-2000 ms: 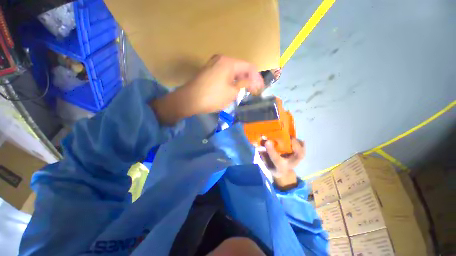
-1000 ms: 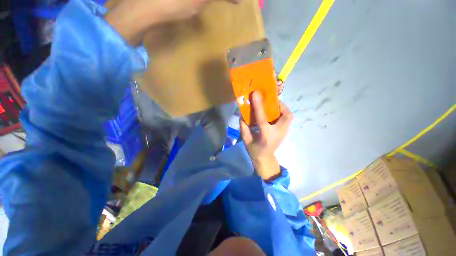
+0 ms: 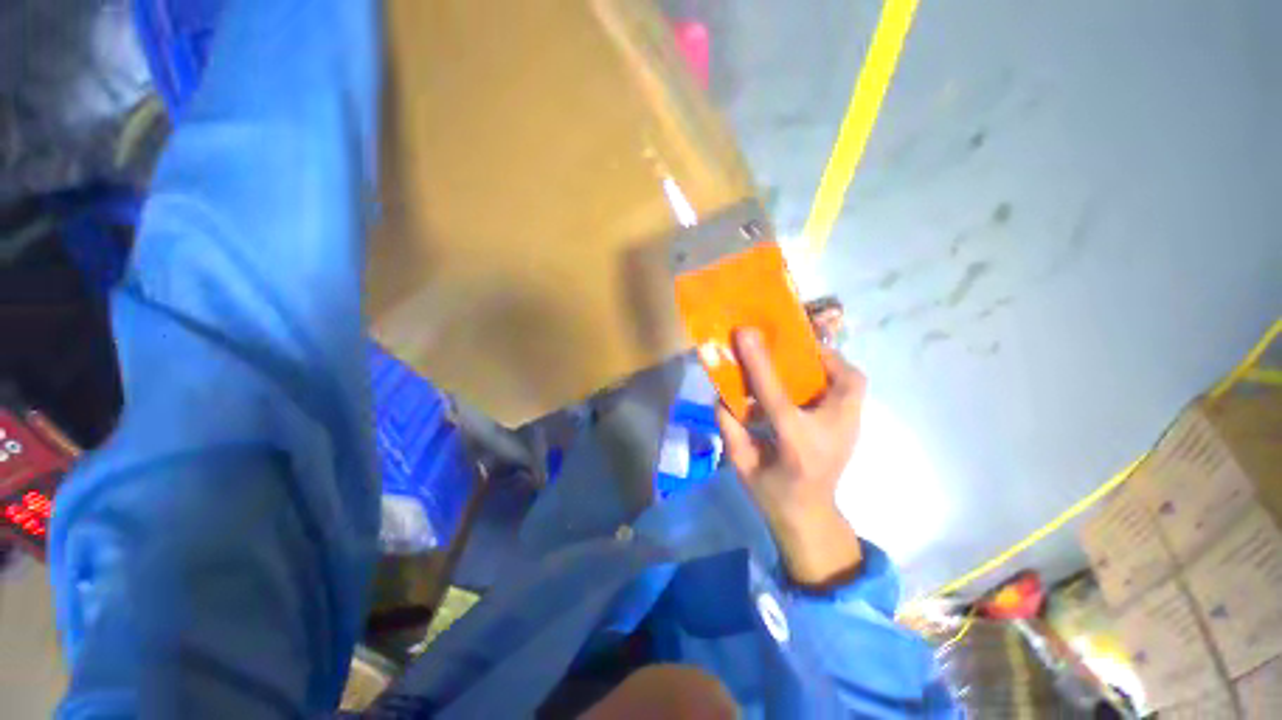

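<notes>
My right hand point(image 3: 804, 457) holds an orange tape dispenser point(image 3: 752, 324) with a grey metal end. The metal end lies against the right edge of a large brown carton point(image 3: 520, 183). A shiny strip, which looks like clear tape, runs up the carton from the dispenser. My left sleeve reaches up past the top edge of the picture along the carton's left side. My left hand is out of the picture.
Blue parts bins point(image 3: 422, 443) stand left of the carton. A red display point(image 3: 28, 478) with glowing digits is at the far left. Stacked printed cartons point(image 3: 1188, 563) stand at the lower right, beside yellow floor lines point(image 3: 865, 127).
My left hand moved from near the dispenser across the carton and out at the top. My right hand turned the dispenser and brought its metal end to the carton's edge.
</notes>
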